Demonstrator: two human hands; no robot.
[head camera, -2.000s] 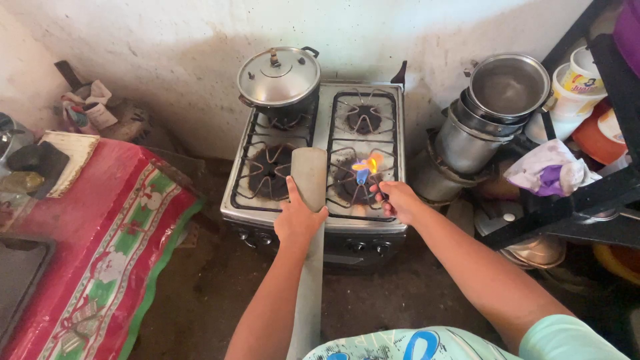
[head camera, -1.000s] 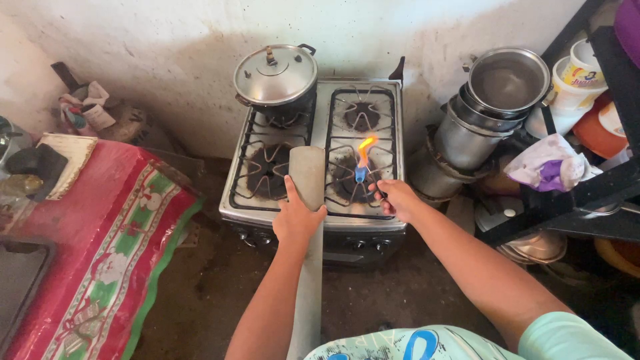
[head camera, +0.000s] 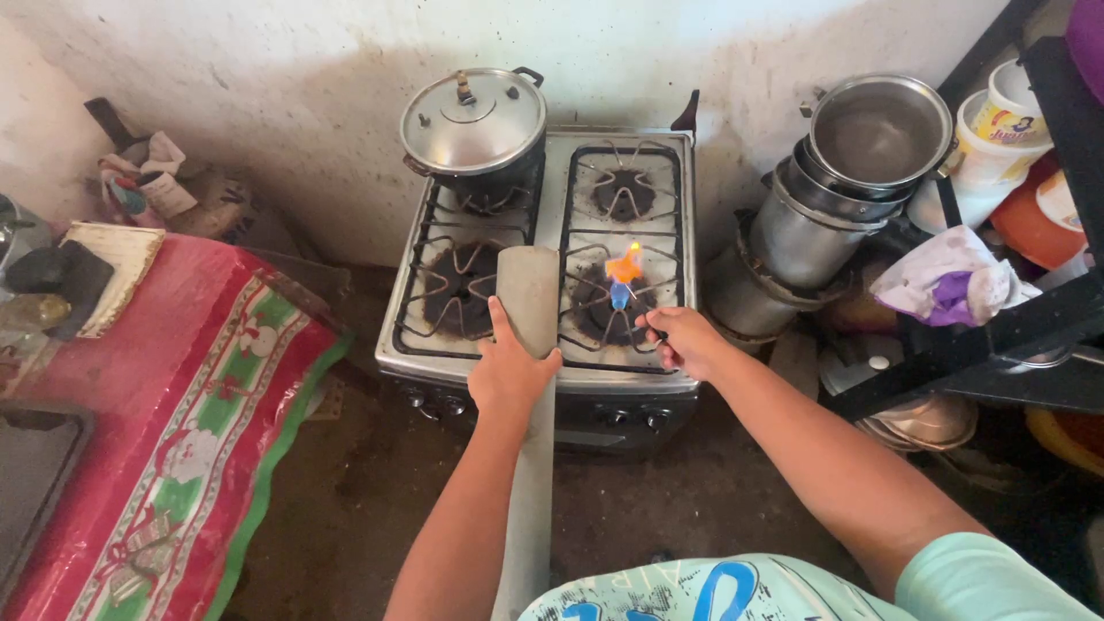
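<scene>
My left hand (head camera: 513, 366) grips a long flat grey strip (head camera: 528, 289), fingers along its left edge and thumb at its right edge; its upper end lies over the middle of the gas stove (head camera: 552, 375). My right hand (head camera: 681, 341) is closed on a small dark handle, mostly hidden by the fingers, at the stove's front right. Just left of that hand, a blue and orange flame (head camera: 623, 276) rises over the front right burner (head camera: 604, 310). A lidded metal pressure cooker (head camera: 473, 129) stands on the back left burner.
Stacked metal pots (head camera: 811, 228) stand right of the stove, beside a black shelf (head camera: 957, 354) holding plastic tubs (head camera: 983, 164) and a white and purple cloth (head camera: 940, 280). At left is a table with a red cloth (head camera: 172, 345) and a dark tray (head camera: 34, 466).
The flame at the front right burner has shifted shape, leaning right at first, then standing more upright. Both hands have stayed in nearly the same place.
</scene>
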